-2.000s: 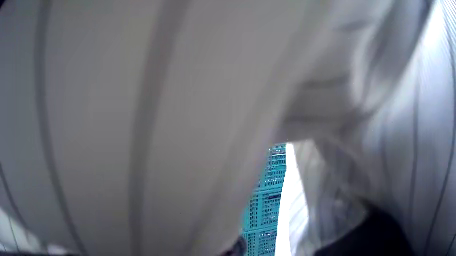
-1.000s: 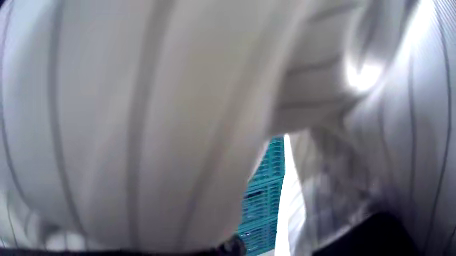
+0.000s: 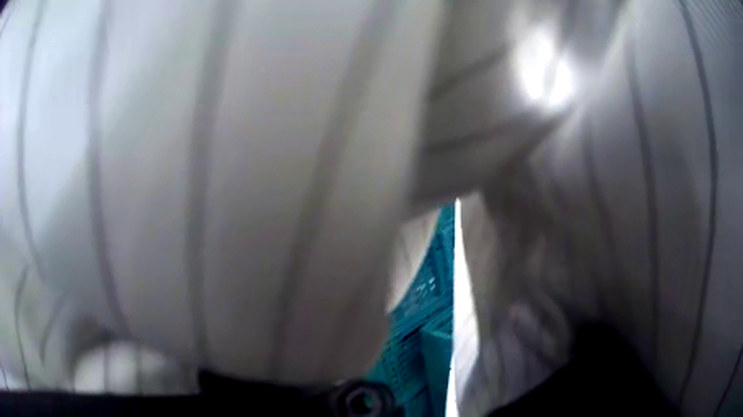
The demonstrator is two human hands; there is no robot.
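Note:
A striped shirt (image 3: pixel 252 179), white with grey pinstripes, fills most of the picture close to the lens. A teal plastic crate (image 3: pixel 415 342) with slatted or grid sides shows through a narrow gap in the cloth, low and right of the middle. Neither my left hand nor my right hand can be made out; the shirt hides most of the space in front of me. What my hands hold or touch cannot be seen.
A dark shape (image 3: pixel 591 379) stands at the bottom right. A black strip (image 3: pixel 269 395) with a dark ring-like part (image 3: pixel 361 401) runs along the bottom edge. A bright white edge (image 3: pixel 463 318) lies beside the crate. The rest is hidden by cloth.
The cloth has shifted and the gap has moved slightly left and up. The black strip and ring-like part show more. The crate shows at a different angle, with a protruding teal edge low down.

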